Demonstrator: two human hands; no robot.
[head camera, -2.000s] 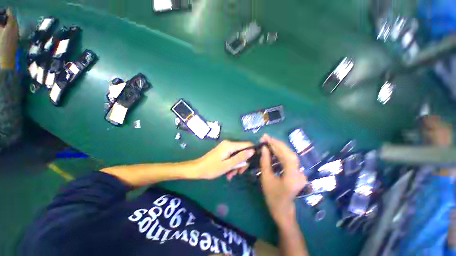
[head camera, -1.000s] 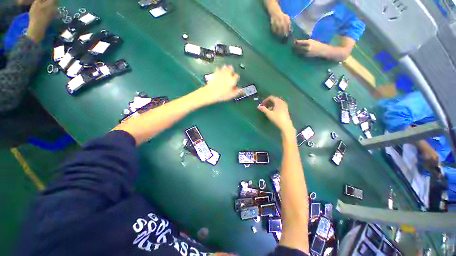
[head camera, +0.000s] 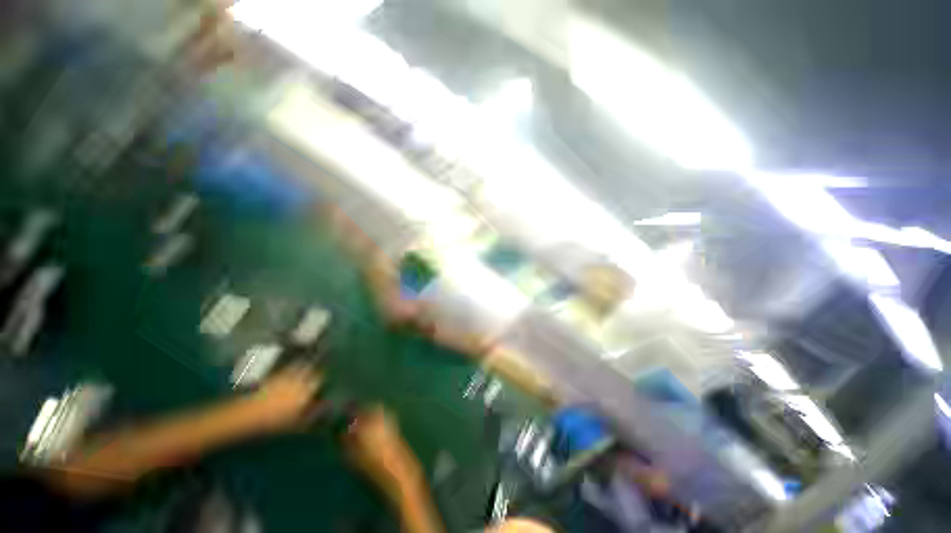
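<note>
The frame is strongly motion-blurred. My left hand (head camera: 292, 394) is at the lower left over the green work surface (head camera: 302, 474), its forearm reaching in from the left. My right hand (head camera: 372, 429) is just to its right, its forearm coming up from the bottom edge. A small dark thing (head camera: 336, 408) lies between the two hands; whether either hand grips it cannot be told. Pale, blurred phone units (head camera: 255, 364) lie just beyond my left hand, with another pale unit (head camera: 224, 312) farther off.
A pale heap (head camera: 65, 422) is at the left beside my left forearm. Blurred people in blue (head camera: 245, 177) are across the surface, with another blue patch (head camera: 582, 427) at lower right. Bright ceiling lights (head camera: 657, 99) fill the upper part. A grey support (head camera: 876, 458) stands at lower right.
The view has swung up and to the right, bringing in the lights and blurring everything. My hands now appear lower left and closer together.
</note>
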